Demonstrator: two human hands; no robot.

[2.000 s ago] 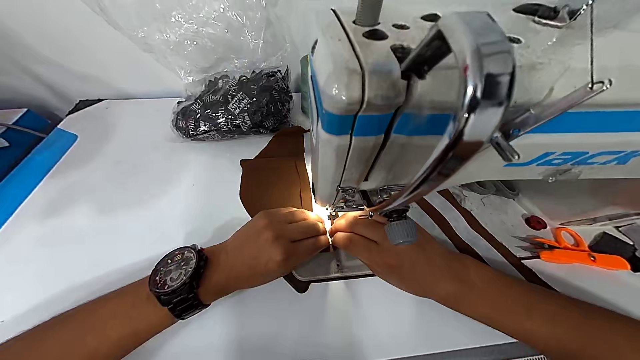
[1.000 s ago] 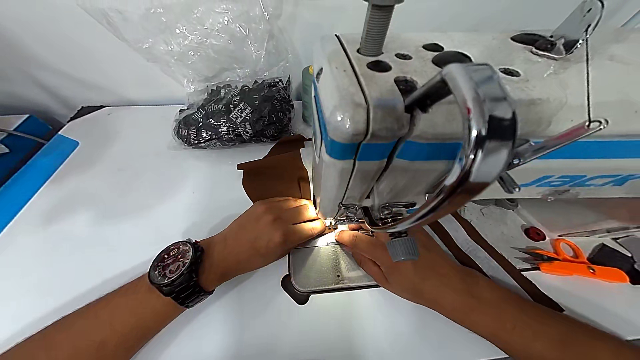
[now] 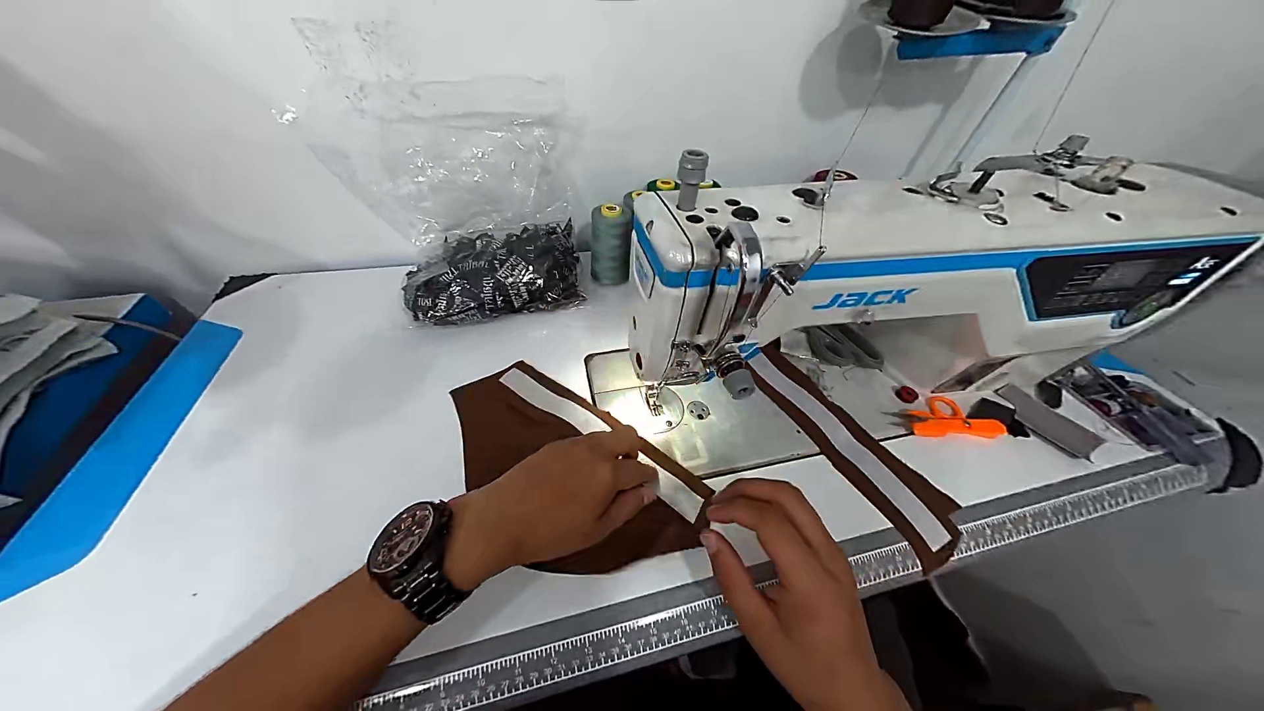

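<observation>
A brown fabric piece (image 3: 499,434) with a white strip (image 3: 553,403) along its upper edge lies left of the presser foot (image 3: 654,400) of a white Jack sewing machine (image 3: 681,286). My left hand (image 3: 563,494), a black watch on its wrist, rests on this piece with bent fingers at the strip. At the piece's right corner, my right hand (image 3: 790,573) pinches the edge between thumb and fingers. The needle area is lit, and no fabric lies under the foot. A second brown piece with a white strip (image 3: 854,449) lies to the right, its end over the table's front edge.
Orange thread snips (image 3: 956,423) lie right of the second piece, near a tray of small items (image 3: 1136,405). A plastic bag of black printed labels (image 3: 499,276) and a green thread cone (image 3: 611,245) stand behind. A measuring tape (image 3: 632,632) runs along the front edge.
Both hands have moved from beside the needle to the front left of the machine. The brown piece has come out from the foot and lies spread, its white strip showing. The view has pulled back.
</observation>
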